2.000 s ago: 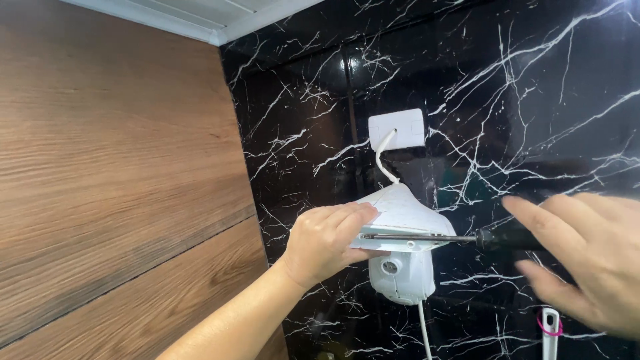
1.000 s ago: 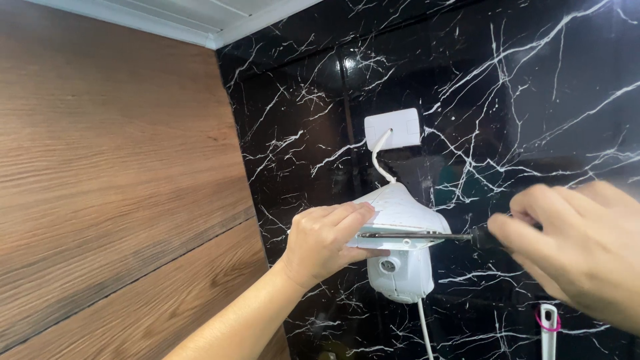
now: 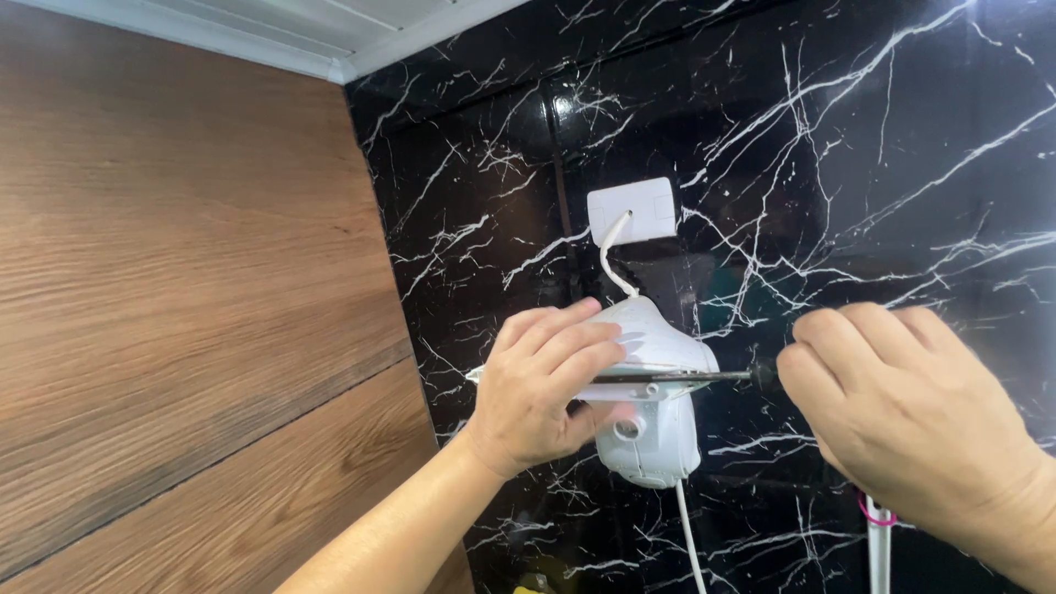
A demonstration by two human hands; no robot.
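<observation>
A white plastic electric shower head hangs on the black wall, its cable running up to a white wall plate. My left hand grips the housing at its left side, fingers over the upper part and thumb below. My right hand is closed around the dark handle of a screwdriver. The screwdriver's long shaft lies horizontally across the front of the housing, along a gap in it. Its tip is hidden behind my left hand. A thin white hose or cord comes down from the housing.
Black wall panels with white marble veining stand behind the fixture. A wood-look wall is on the left, under a white ceiling. A white handle with a pink band is at lower right. Something yellow shows at the bottom edge.
My right hand's fingers, spread around the screwdriver handle two seconds ago, are now curled closed around it. My left hand has shifted its fingers on the housing and shows more of its back.
</observation>
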